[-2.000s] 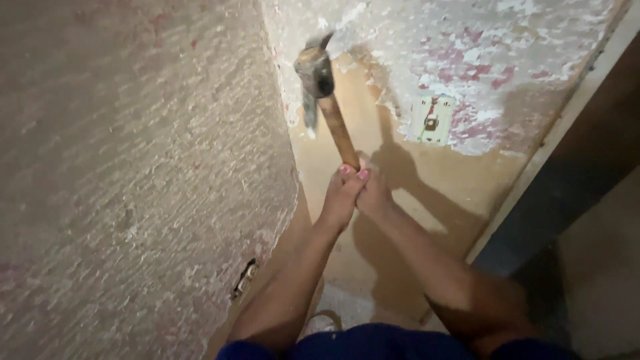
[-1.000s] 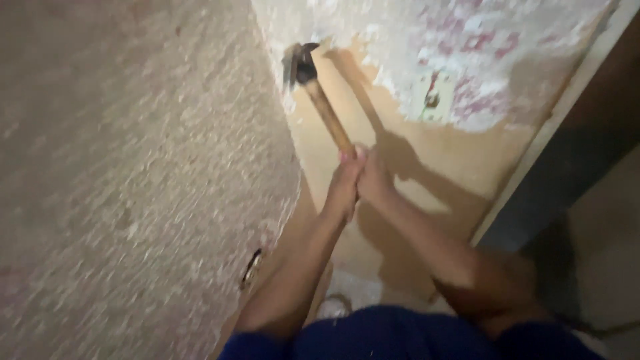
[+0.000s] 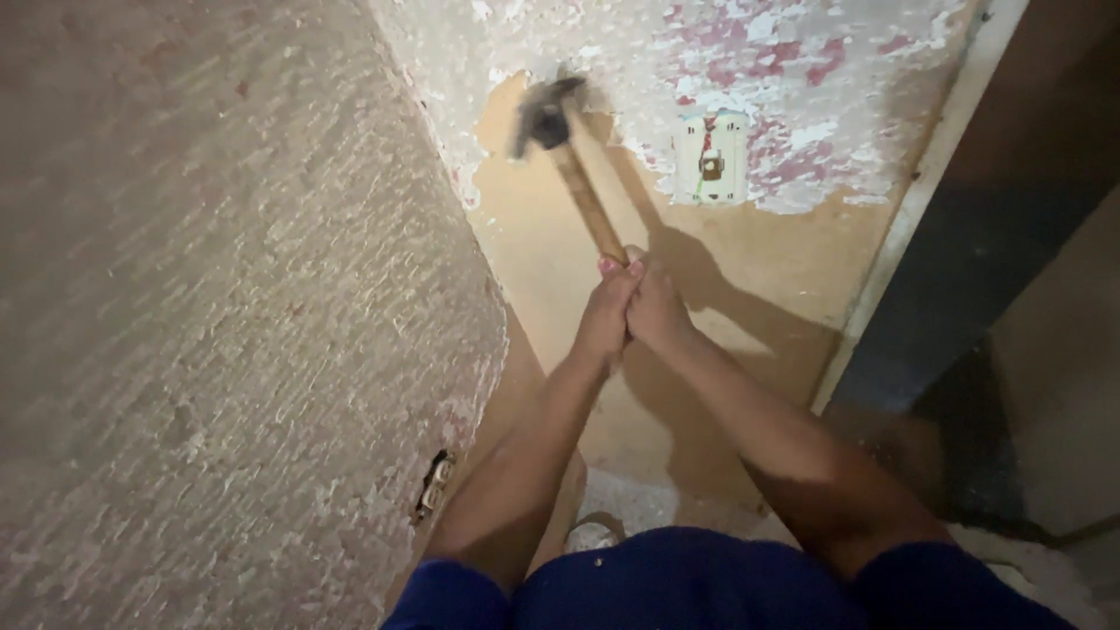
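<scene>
A claw hammer (image 3: pixel 588 197) with a wooden handle and a dark, motion-blurred head is held in both of my hands. My left hand (image 3: pixel 609 308) and my right hand (image 3: pixel 656 306) are pressed together around the lower handle. The head is up and to the left of them, in front of the far wall (image 3: pixel 542 262), at the ragged edge between rough, flaking plaster above and a smooth tan surface below. Whether the head touches the wall cannot be told. Part of the handle is hidden by my fingers.
Right of the hammer, a wall switch box (image 3: pixel 715 157) with exposed wires is set in the far wall. An uncovered outlet (image 3: pixel 435 486) sits low in the rough left wall (image 3: pixel 262 306). A pale door frame (image 3: pixel 919 210) borders a dark opening at the right.
The hammer head has shifted about the same upper area of the wall, its claw and face changing angle. Both hands have kept their hold on the handle.
</scene>
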